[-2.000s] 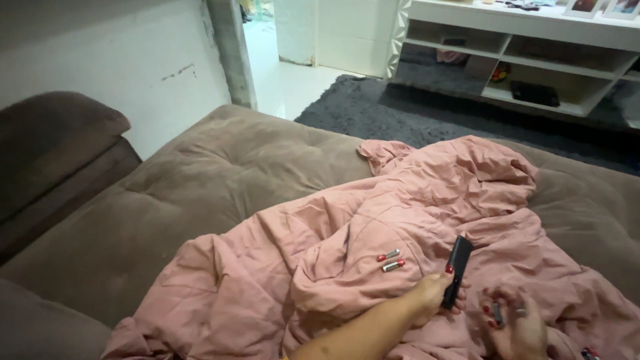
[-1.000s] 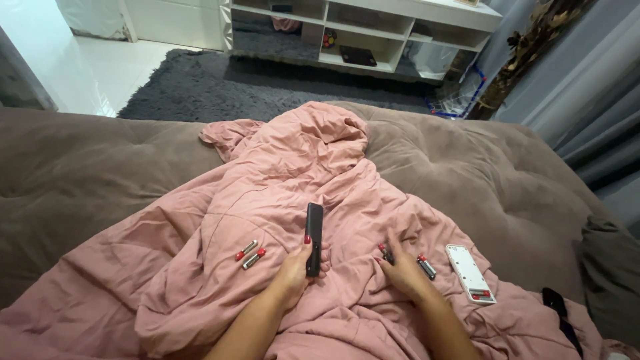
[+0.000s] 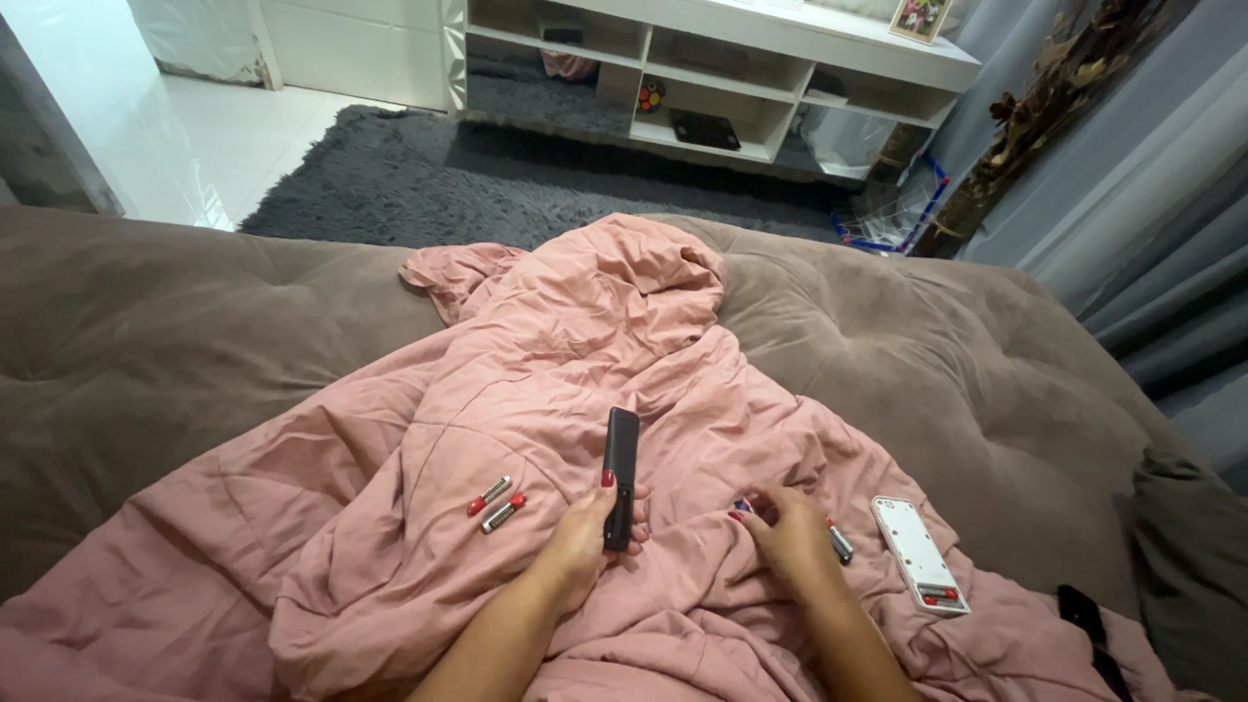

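My left hand [image 3: 590,526] grips a black remote control [image 3: 621,473], its long side pointing away from me. Over the pink blanket [image 3: 546,409], my right hand [image 3: 785,531] pinches a small, mostly hidden item with a bluish end, perhaps a battery. Just right of that hand lies a red and dark battery [image 3: 839,542]. Two red and silver batteries [image 3: 489,495] [image 3: 504,513] rest side by side on the blanket, left of my left hand. Farther right is a white remote control [image 3: 916,551], with red batteries [image 3: 940,596] in the compartment at its near end.
Under the blanket spreads a brown tufted sofa [image 3: 897,361]. Black objects [image 3: 1092,624] lie at the lower right beside a dark cushion [image 3: 1185,546]. Beyond are a dark shaggy rug [image 3: 409,175], a white shelf unit [image 3: 721,73] and grey curtains [image 3: 1102,195].
The view has swung right since the oldest frame, bringing the white remote into sight. My left hand keeps hold of the black remote.
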